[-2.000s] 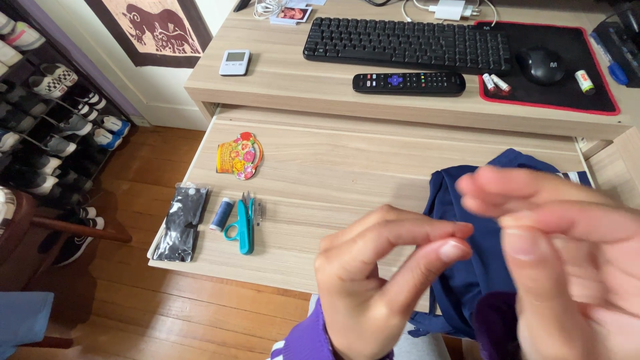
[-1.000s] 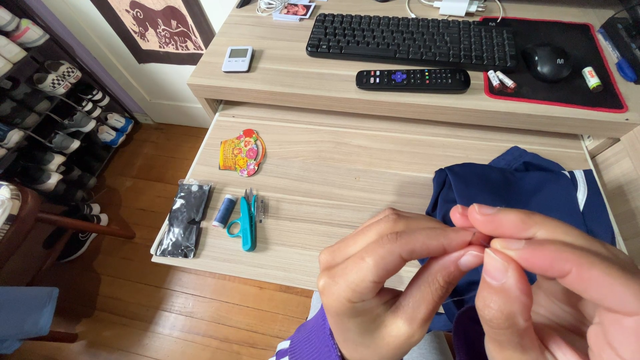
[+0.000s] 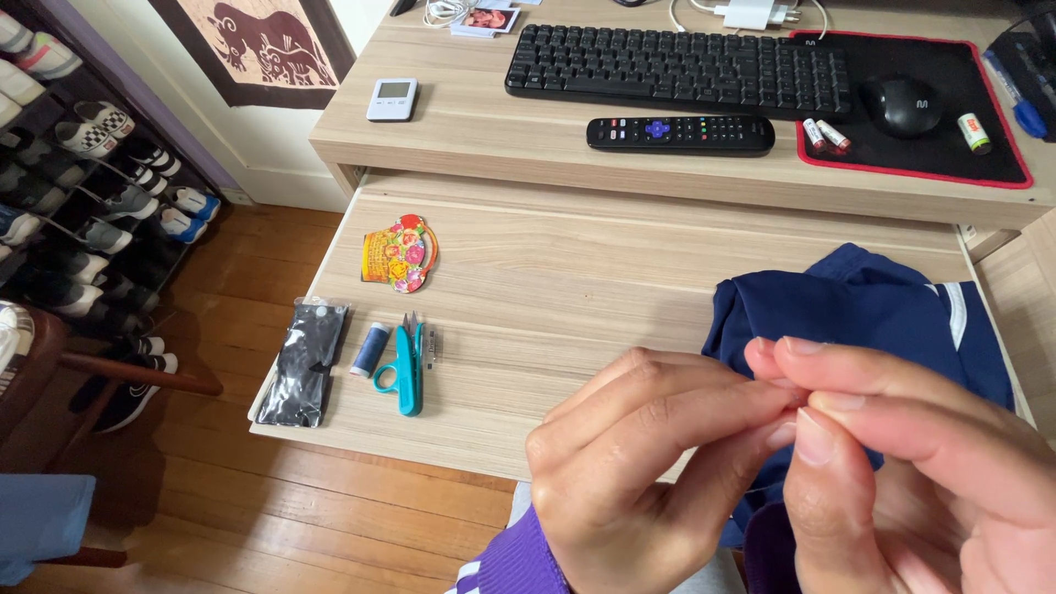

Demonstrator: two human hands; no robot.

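Note:
My left hand (image 3: 652, 445) and my right hand (image 3: 916, 445) meet at the fingertips at lower right, thumbs and forefingers pinched together. Whatever lies between the fingertips is too small or too hidden to make out. Behind them a folded navy blue garment (image 3: 841, 309) with a white stripe rests on the pull-out shelf (image 3: 528, 330). To the left lie teal thread snips (image 3: 407, 371), a spool of blue thread (image 3: 370, 349), a small clear packet (image 3: 431, 346) and a black item in a plastic bag (image 3: 303, 363). A flower-basket-shaped piece (image 3: 400, 254) lies above the snips.
On the desk top above stand a black keyboard (image 3: 676, 74), a remote control (image 3: 681, 135), a mouse (image 3: 900, 106) on a red-edged pad (image 3: 924, 161), small batteries (image 3: 825, 134) and a white digital device (image 3: 392, 100). A shoe rack (image 3: 82, 198) and a wooden chair (image 3: 140, 371) are at left.
My hands were apart two seconds ago; their fingertips have come together and remain so. The objects on the shelf have not moved.

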